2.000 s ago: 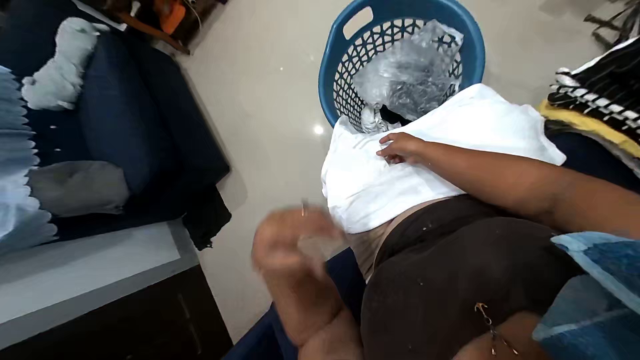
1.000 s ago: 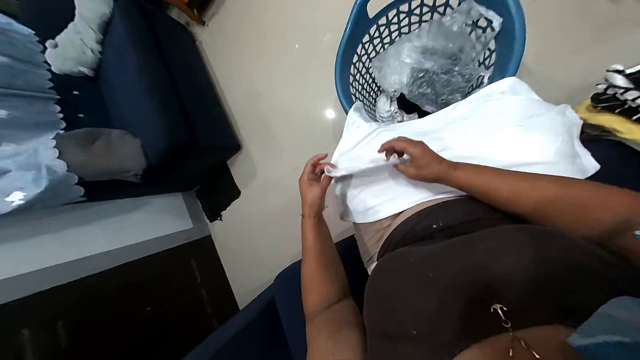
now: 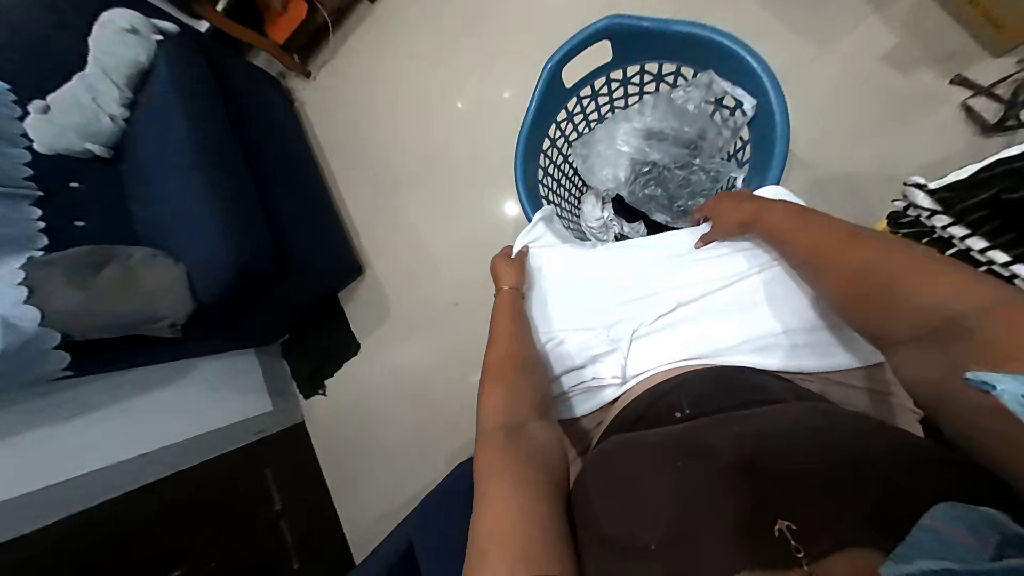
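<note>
A white cloth garment [image 3: 640, 308] lies spread over my lap, its far edge against the near rim of a blue plastic laundry basket [image 3: 532, 152]. My left hand [image 3: 510, 270] pinches the garment's far left corner between thumb and fingers. At the far edge, right of the middle, my right hand [image 3: 726, 218] grips the cloth with bent fingers. Inside the basket are a crumpled clear plastic bag [image 3: 660, 152], a white cloth [image 3: 602, 218] and something black, partly hidden by the garment.
A dark blue sofa [image 3: 200, 160] with a white plush toy [image 3: 100, 84] and a grey cushion [image 3: 112, 290] stands on the left. Black-and-white striped cloth [image 3: 972, 220] lies at the right. Glossy tile floor [image 3: 416, 200] extends between sofa and basket.
My left hand, raised and blurred two seconds ago, now holds the garment's corner. My right hand has moved from the middle of the cloth to its far edge, which now reaches the basket's rim.
</note>
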